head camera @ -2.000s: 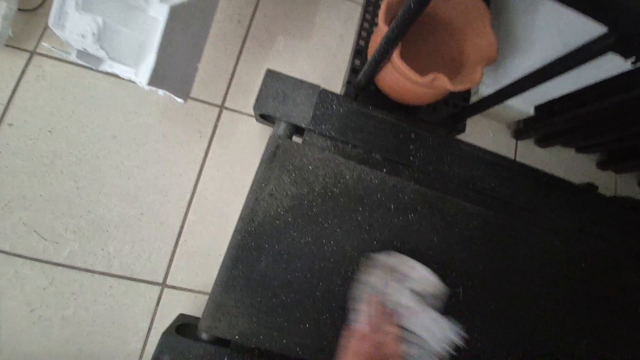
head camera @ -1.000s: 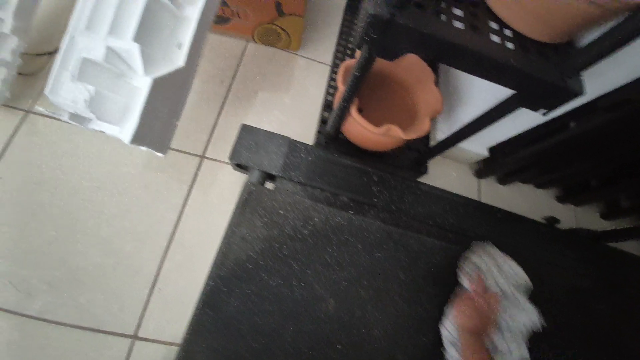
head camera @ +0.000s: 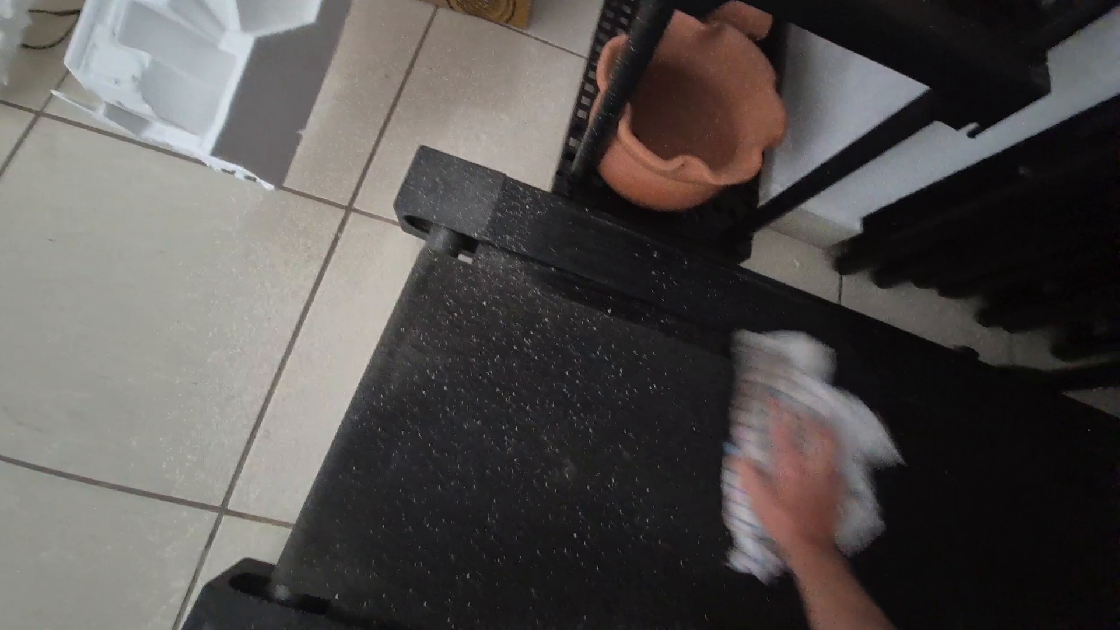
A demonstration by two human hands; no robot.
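Note:
My right hand (head camera: 796, 481) lies palm down on a crumpled white cloth (head camera: 761, 525) with faint stripes, its fingers spread and slightly blurred. Beneath the cloth is the black belt (head camera: 525, 420) of what looks like a treadmill, sprinkled with pale specks, more thickly towards its left end. The cloth's upper end reaches the black side rail (head camera: 595, 241). A roller end (head camera: 446, 241) shows beside the rail's end cap (head camera: 451, 188). My left hand is out of view.
A terracotta pot (head camera: 691, 114) with a wavy rim stands on a black rack (head camera: 582, 131) beyond the rail. White foam packing (head camera: 175, 70) is at the upper left over floor tiles (head camera: 131, 306). Dark bars (head camera: 1006, 236) line the right side.
Since two seconds ago, my right hand and the cloth have moved right along the belt and closer to the far side rail. The view has shifted too.

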